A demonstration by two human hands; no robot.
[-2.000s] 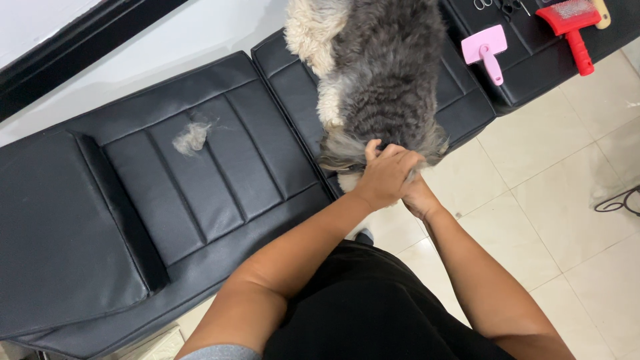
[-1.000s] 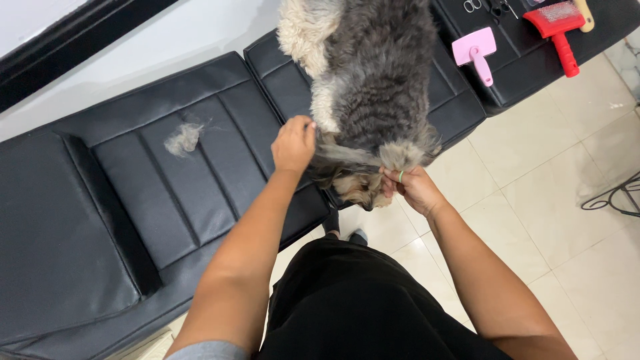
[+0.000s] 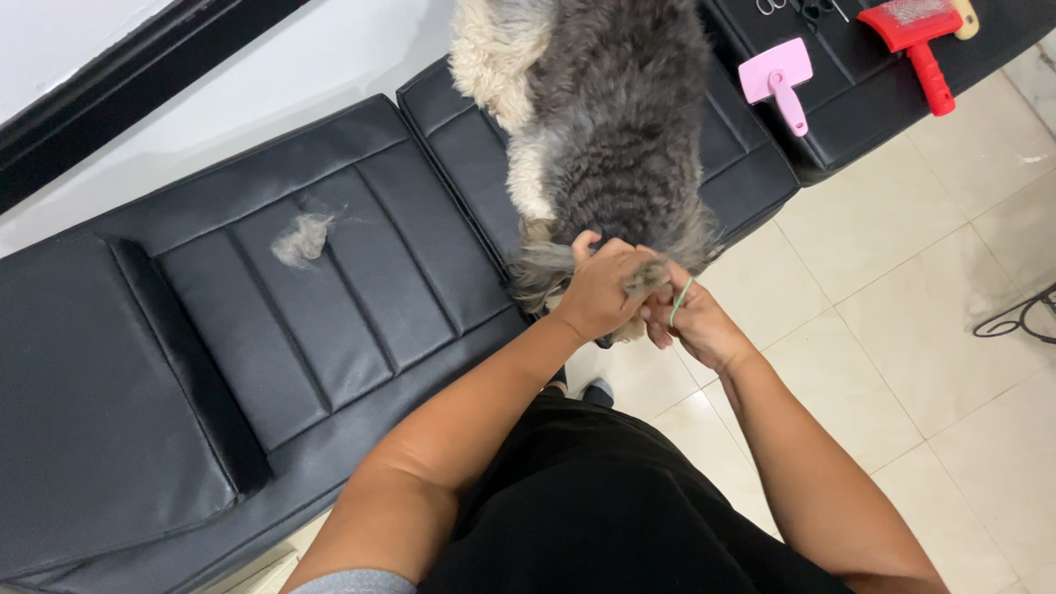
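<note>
A grey and cream long-haired dog lies on the black padded bench, its head toward me. Over the top of its head, my left hand is closed around gathered head hair, whose tuft sticks up by the knuckles. Touching it from the right is my right hand, with a thin light-green elastic band looped over its fingers. Its fingertips meet the hair beside my left hand, and their exact hold is partly hidden. The dog's muzzle shows just below my hands.
Loose fur lies on the black bench at the left. At the upper right are a pink slicker brush, a red slicker brush, and scissors. Curled black metalwork stands over the tiled floor at the right.
My left hand has moved right from the side of the dog's head to the gathered hair, beside my right hand. One second ago the hands were apart, with hair stretched between them.
</note>
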